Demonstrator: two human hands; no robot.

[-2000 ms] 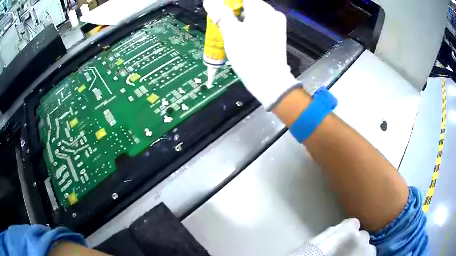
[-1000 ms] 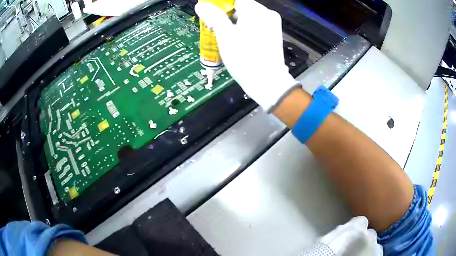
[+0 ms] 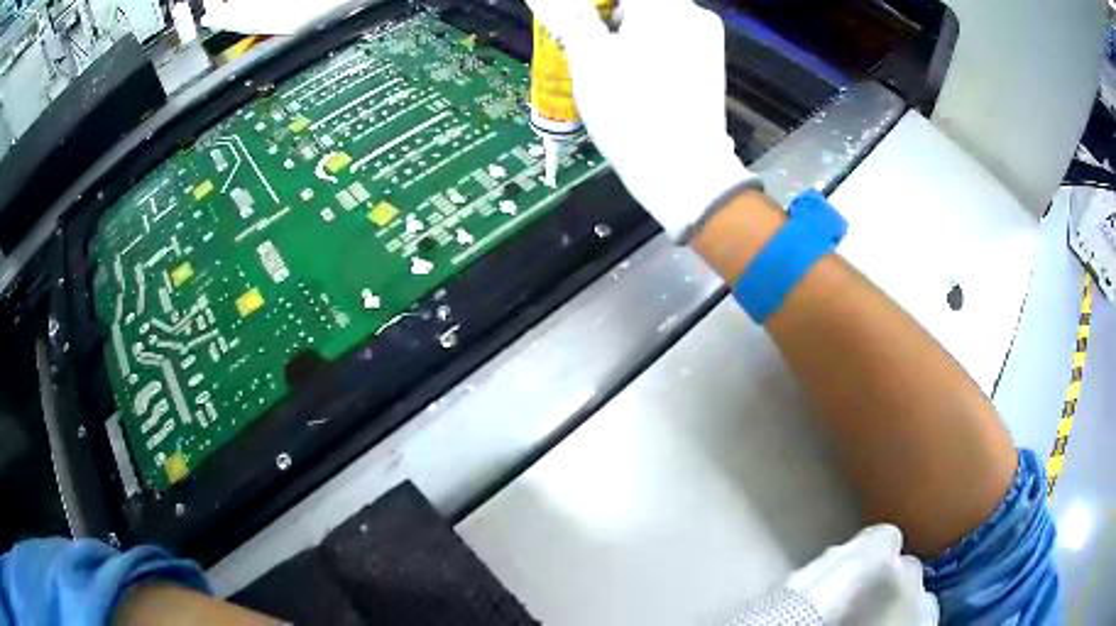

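Observation:
My right hand, in a white glove with a blue wrist band, grips a yellow glue tube, its top cut off by the picture's edge. The white nozzle points down at the near right part of the green circuit board, its tip at a pale spot. White glue dots stand in rows along the board's near edge. The board lies in a black carrier. My left hand, gloved, is at the bottom edge beside my right elbow, partly cut off; its fingers look curled, and its grip is unclear.
A silver machine rail runs beside the carrier. A white-grey cover lies under my right forearm. A black pad is at the bottom. A dark, blue-lit opening is at the top right. Yellow-black floor tape shows at right.
My right hand and the tube have moved right along the board's near edge. White dots now show at the spots where the nozzle was before. My left hand has barely moved.

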